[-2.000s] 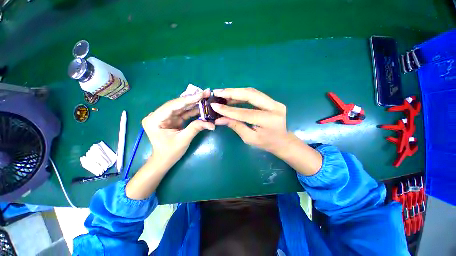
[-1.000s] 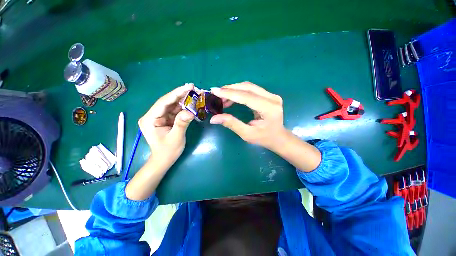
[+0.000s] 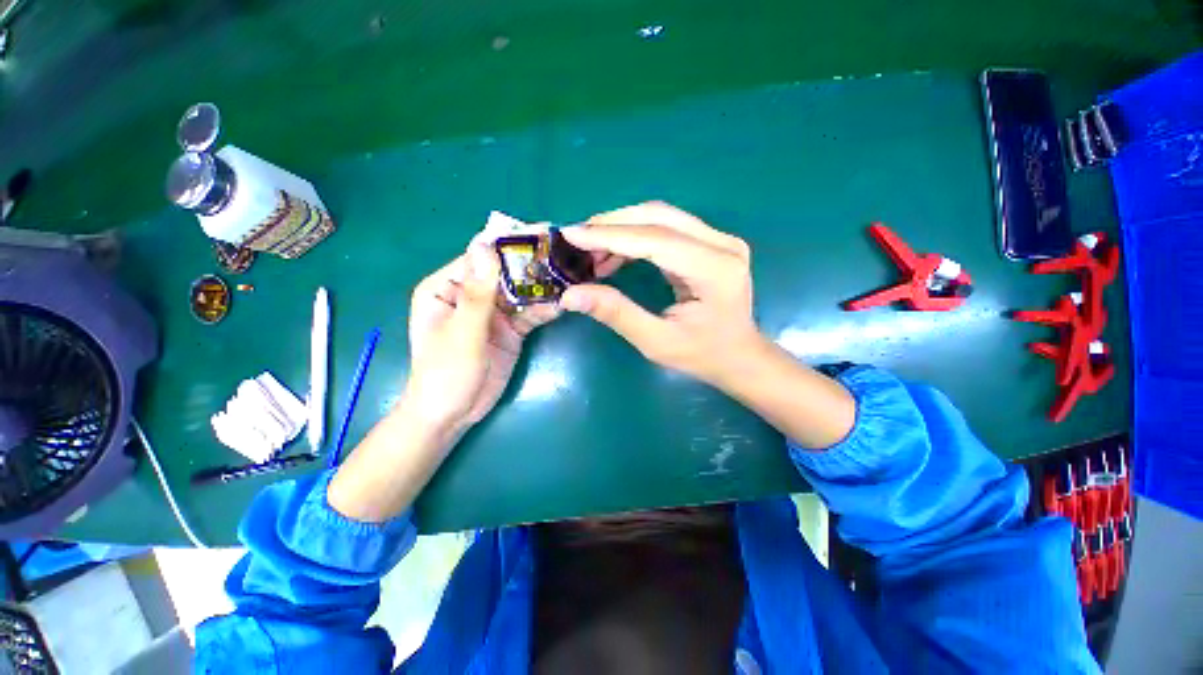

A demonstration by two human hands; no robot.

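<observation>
A small watch case (image 3: 528,274), dark-rimmed with a yellow inside, lies open and facing up in my left hand (image 3: 458,330). My right hand (image 3: 679,284) pinches the dark display module (image 3: 571,260) between thumb and fingers, tilted up at the case's right side. The two parts meet at that edge; whether they are joined there cannot be told. A bit of white wipe (image 3: 500,223) shows above my left fingers; the rest of it is hidden.
At left are a white bottle (image 3: 275,207), small round pot (image 3: 210,299), folded wipes (image 3: 260,417), white stick (image 3: 318,373), blue stick (image 3: 355,400) and fan (image 3: 60,382). At right are red clamps (image 3: 914,274), a phone (image 3: 1026,164), a blue bin (image 3: 1161,290) and a tray of clamps (image 3: 1086,514).
The unit was closed, then opened; its inside now faces up more. My left hand has turned and its fingers have shifted around the case. My right hand still holds the display.
</observation>
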